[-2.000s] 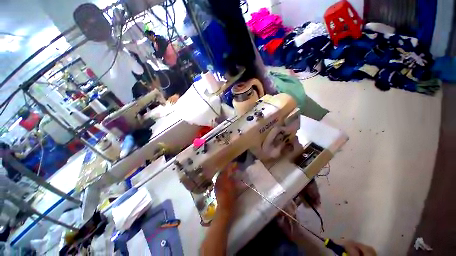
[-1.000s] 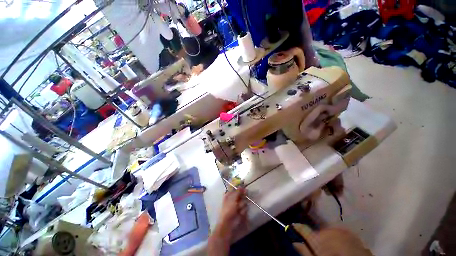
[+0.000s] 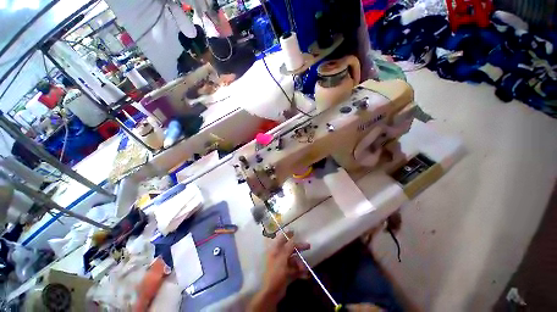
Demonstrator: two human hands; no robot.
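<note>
The cream sewing machine (image 3: 330,137) stands on the white table, its needle area lit at the left end. A long thin screwdriver (image 3: 314,277) runs from the lower edge up to the presser-foot area. My right hand (image 3: 360,308) is mostly cut off by the bottom edge, at the screwdriver's handle. My left hand (image 3: 284,262) is at the table's front edge, its fingers beside the shaft near the tip; whether they grip it cannot be told. The tip's exact contact is too blurred to tell.
A blue-grey panel (image 3: 229,265) with a white piece (image 3: 187,262), small snips (image 3: 225,230) and a small round metal piece lies left of the machine. Crumpled white scraps lie further left. A thread cone (image 3: 291,52) stands behind. A person's hands are at another machine. Garments heap on the floor.
The screwdriver has swung from low across the table front to the needle area. My left hand has moved from beneath the machine arm to the table's front edge. The view has shifted.
</note>
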